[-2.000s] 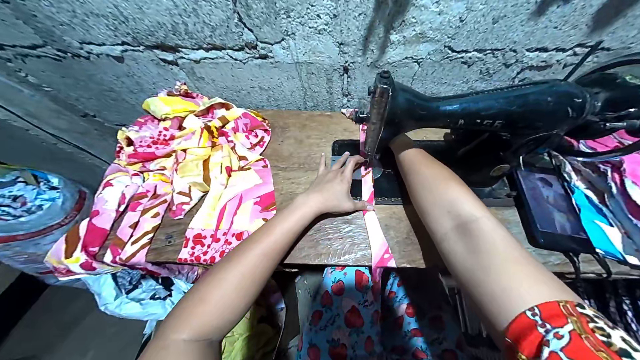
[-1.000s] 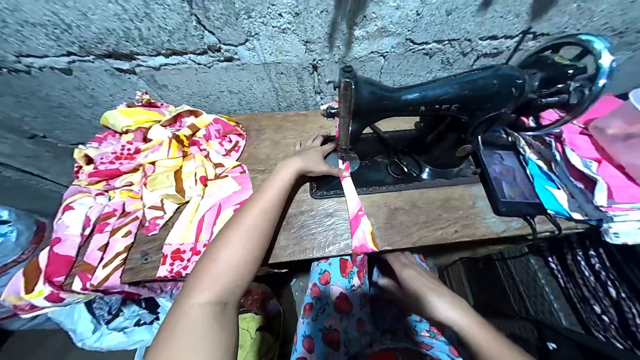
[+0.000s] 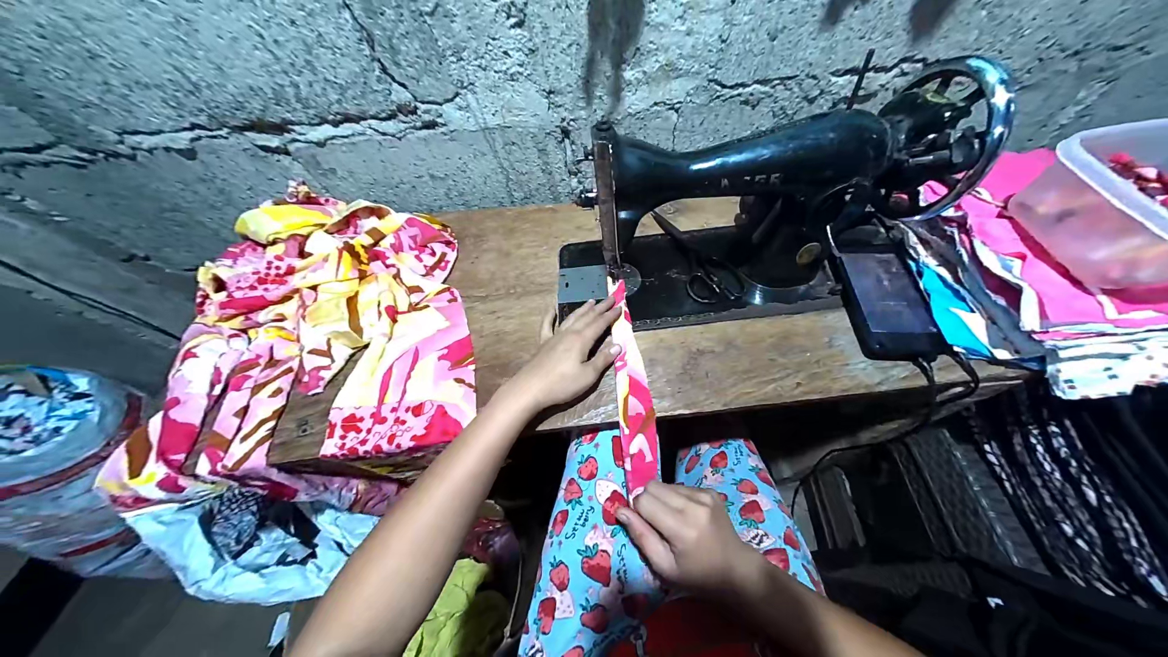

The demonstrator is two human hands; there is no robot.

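Observation:
A black sewing machine stands on a wooden table. From beneath its needle area a narrow pink, white and yellow fabric strip runs over the table's front edge toward my lap. My left hand lies on the table beside the needle plate, its fingers spread at the strip's left edge. Over my lap, my right hand grips the strip's lower end between thumb and fingers. Black scissors rest on the machine bed.
Patterned fabric is heaped on the table's left side and hangs over the edge. At right lie a phone-like device with cables, folded cloths and a plastic container. A rough block wall rises behind. Bags stand at lower left.
My right hand has come from beside the machine's needle area down to my lap and has taken hold of the strip's lower end. My left hand stays near the needle. The view has shifted right.

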